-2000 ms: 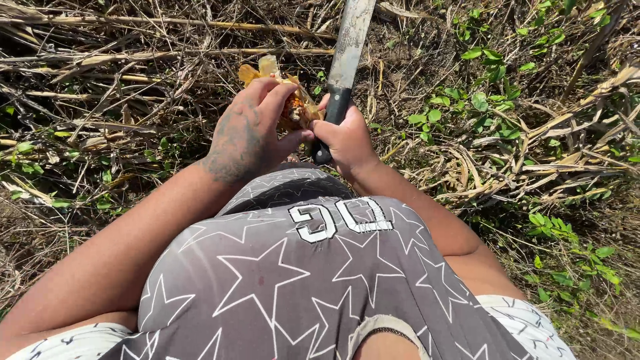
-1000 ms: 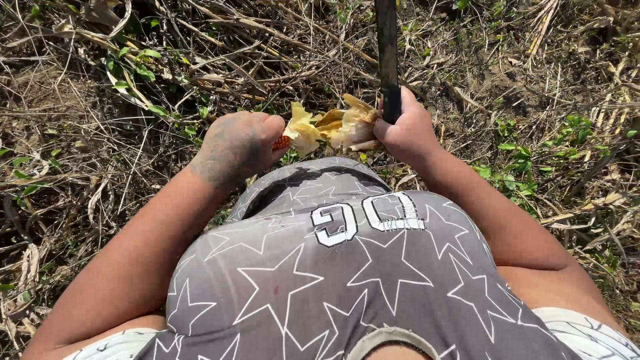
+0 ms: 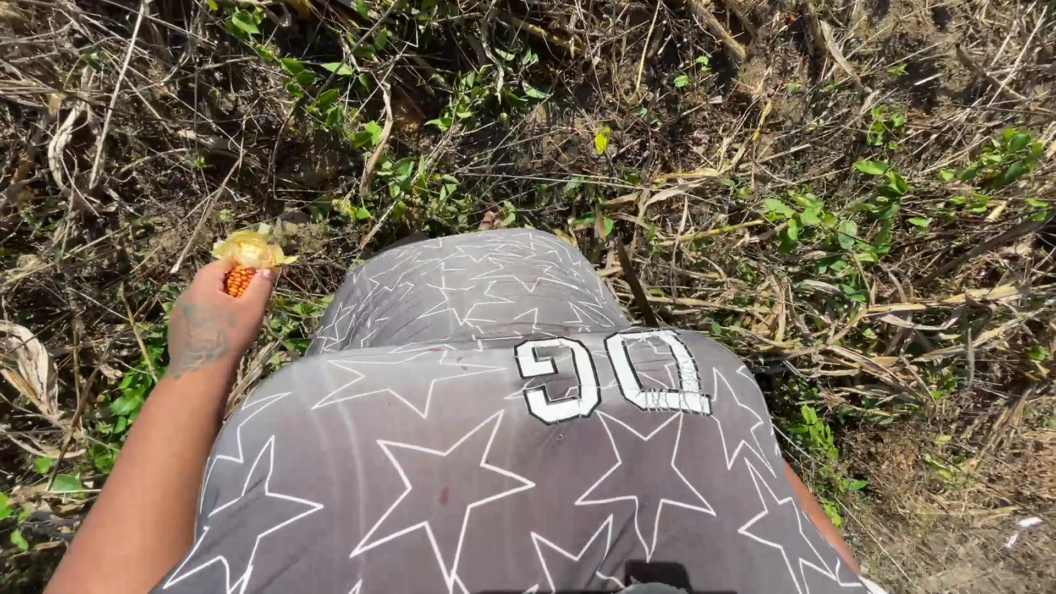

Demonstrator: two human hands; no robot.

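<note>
My left hand (image 3: 219, 318) is closed around an ear of corn (image 3: 239, 280) at the left of the view. Orange kernels show between the thumb and fingers, and pale yellow husk (image 3: 252, 247) flares out beyond the fingertips. The rest of the ear is hidden in the palm. My right hand is out of sight; only a strip of the right arm shows at the lower right, beside the grey shirt with white stars. No knife is visible.
Dry stalks and straw (image 3: 726, 305) cover the ground in front and at both sides. Green leafy plants (image 3: 813, 219) grow among them at the right, with more at the upper left. Small white scraps (image 3: 1029, 522) lie on the soil at the lower right.
My left hand has moved away to the left with the corn. My right hand, which held the large knife and touched the husk, has left the view. The view has shifted over the ground.
</note>
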